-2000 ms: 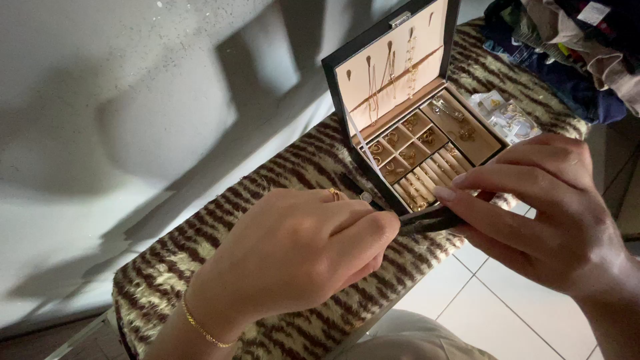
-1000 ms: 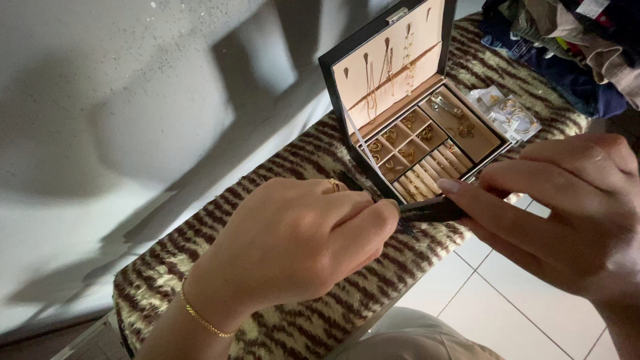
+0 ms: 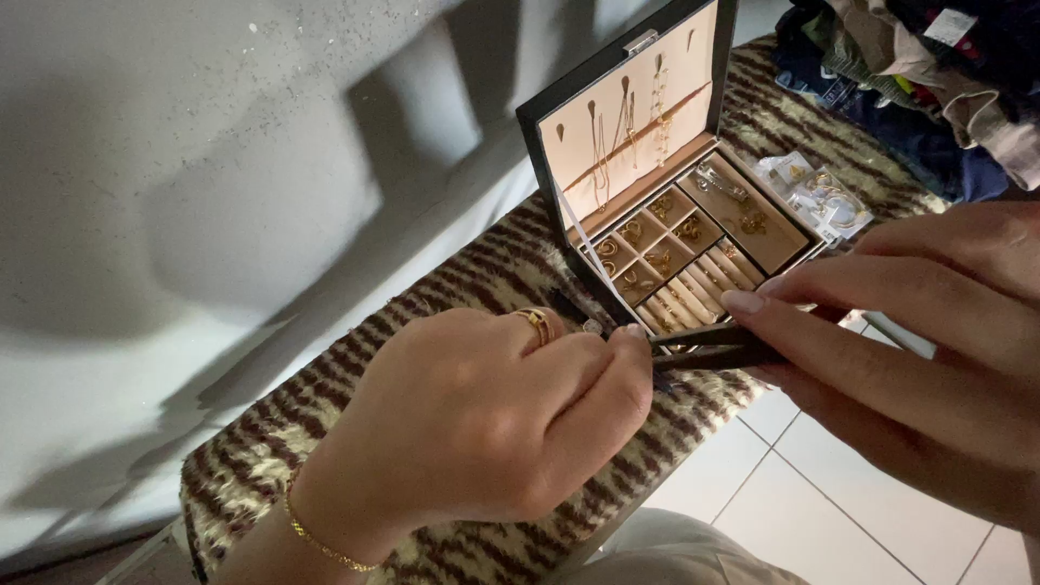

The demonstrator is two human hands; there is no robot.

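My left hand, with gold rings and a gold chain bracelet, is curled, its fingertips at the end of a dark, narrow, two-armed tool that looks like tweezers. My right hand pinches the other end between thumb and fingers. What the left fingertips hold is hidden. Just beyond stands an open black jewelry box. Necklaces hang inside its lid. Gold earrings lie in small compartments, rings sit in padded rolls, and a larger compartment holds a silver-coloured piece.
The box stands on a bench with a striped plush cover, against a grey wall. Small clear packets of jewelry lie beside the box. Folded clothes are piled at the upper right. White floor tiles show below.
The dark tool between my hands shows two separate arms now, where it was mostly covered before. Both hands otherwise stay nearly in place in front of the box.
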